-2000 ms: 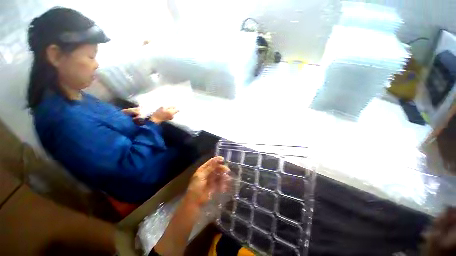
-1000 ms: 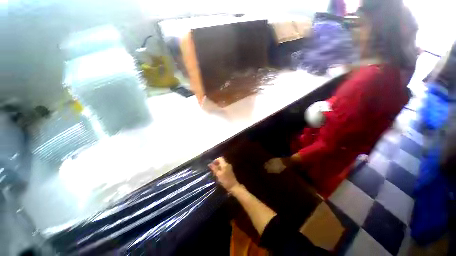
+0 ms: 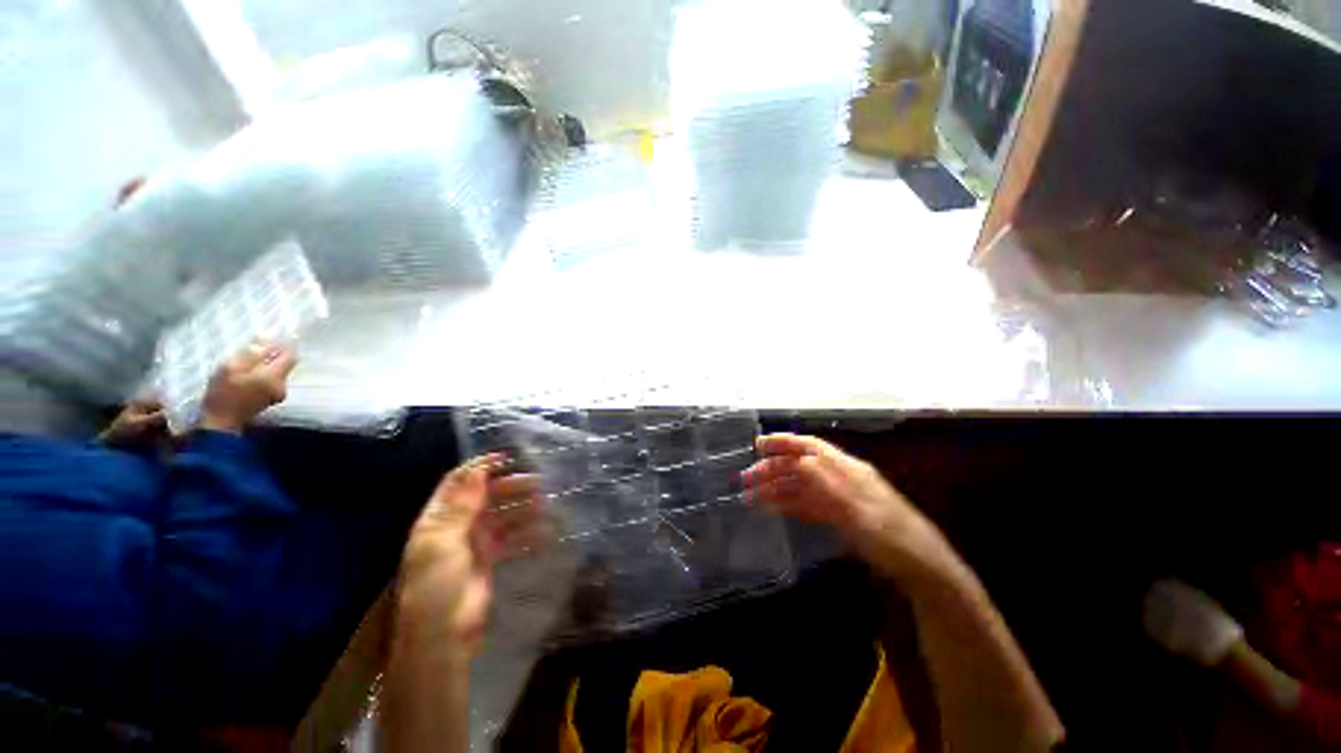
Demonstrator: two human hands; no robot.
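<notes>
A clear compartment tray [image 3: 662, 508] with a grid of pockets is held over my lap, just below the table's front edge. My left hand [image 3: 478, 530] grips its left side, and my right hand [image 3: 802, 478] grips its right side near the upper corner. Some fingertips show through or behind the clear plastic. Whether a film lies on the tray cannot be told through the glare.
The white table [image 3: 588, 331] bears a tall tray stack [image 3: 757, 133], a long tray stack [image 3: 368, 177], a black phone [image 3: 937, 184] and an open brown carton [image 3: 1162, 147] with clear film. A co-worker's hand [image 3: 250, 380] holds a tray at left.
The view swung right to a person in red, then back to the table. My right hand, blurred at the edge two seconds ago, now holds the tray together with my left hand.
</notes>
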